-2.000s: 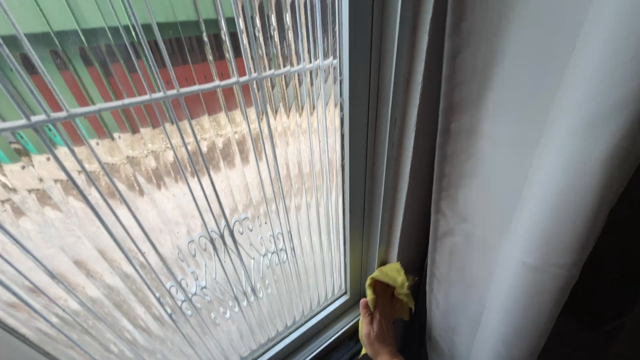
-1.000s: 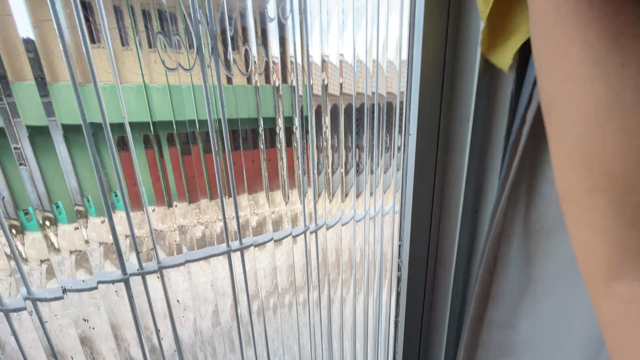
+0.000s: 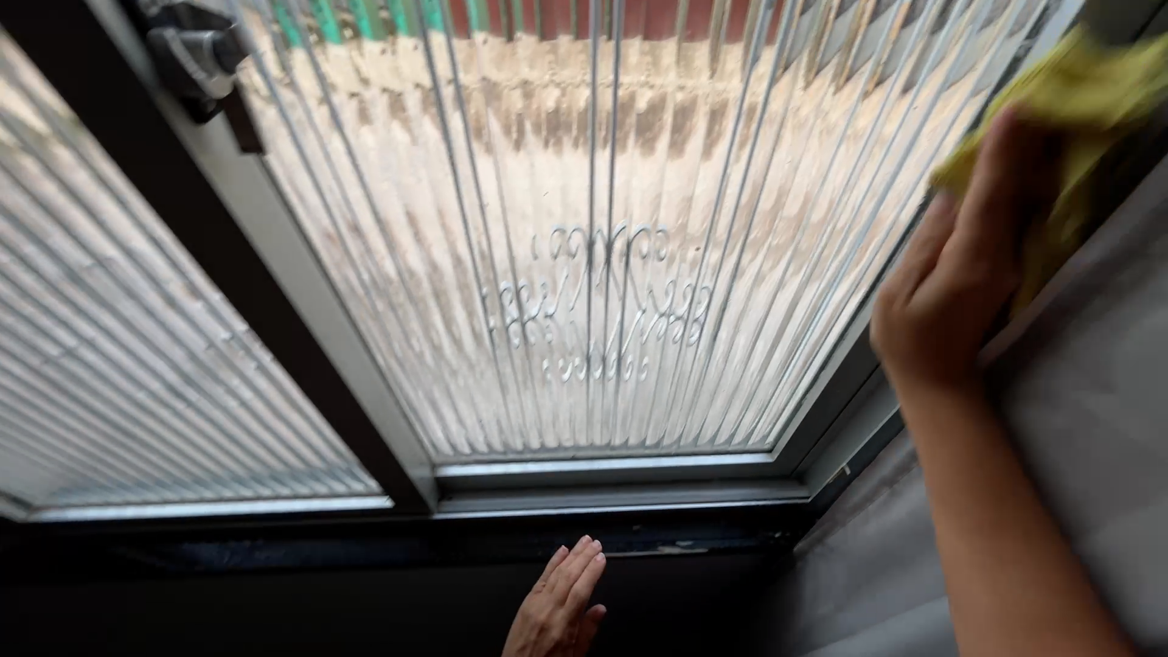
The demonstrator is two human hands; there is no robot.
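Note:
My right hand (image 3: 954, 265) is raised at the upper right, its fingers on a yellow cloth (image 3: 1077, 100) against the right side frame (image 3: 858, 379) of a window. Both cloth and fingers are blurred. Below the window, my left hand (image 3: 558, 602) holds nothing; its fingers lie side by side, stretched up toward the dark sill (image 3: 456, 543), with the thumb a little apart. Whether it touches the sill cannot be told. The ribbed glass pane (image 3: 547, 182) fills the middle, with scrolled metalwork (image 3: 598, 306) visible through it.
A grey curtain (image 3: 876, 547) hangs at the right, beside and behind my right forearm. A dark latch (image 3: 196, 59) sits on the upright frame at the upper left. Another ribbed pane (image 3: 137, 347) stands left of that upright. The bottom rail (image 3: 611, 470) runs above the sill.
The view has swung down to the window's lower part. My left hand has come into view. The yellow cloth, low beside the frame two seconds ago, is now higher along it.

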